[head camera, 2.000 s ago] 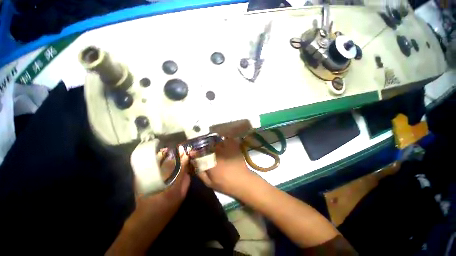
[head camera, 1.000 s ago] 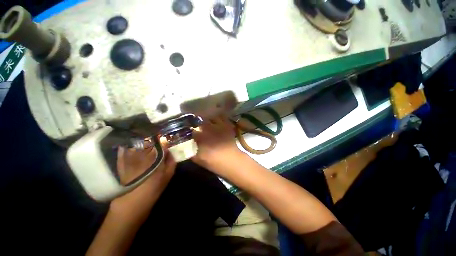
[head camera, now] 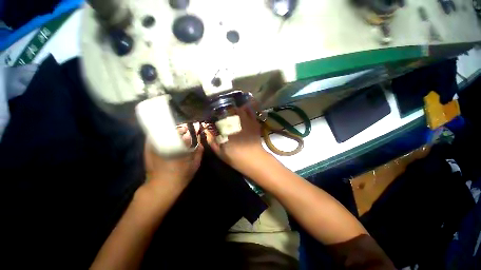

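The cream sewing machine head (head camera: 253,42) with a green front band spans the top of the view. Black cloth (head camera: 63,179) lies left of and below the needle area. My left hand (head camera: 171,166) is at the cloth under the machine's left end, its fingers partly hidden behind a cream guard (head camera: 161,126). My right hand (head camera: 242,142) is just right of the needle area, its fingertips partly hidden by metal parts (head camera: 225,108). Both hands' fingertips meet near the glowing light. What the fingers grip is too hidden and blurred to tell.
Scissors with green and orange-tan handle loops (head camera: 283,142) lie right of my right hand. A dark smartphone (head camera: 358,113) lies farther right on the white table. An orange-yellow piece (head camera: 442,111) is at the far right, with brown cardboard (head camera: 380,176) below. A blue tray edge (head camera: 45,20) shows top left.
Since one second ago the view has shifted, so the machine and hands sit farther right and higher. The hands stay close together at the needle area. Since two seconds ago the machine fills more of the view.
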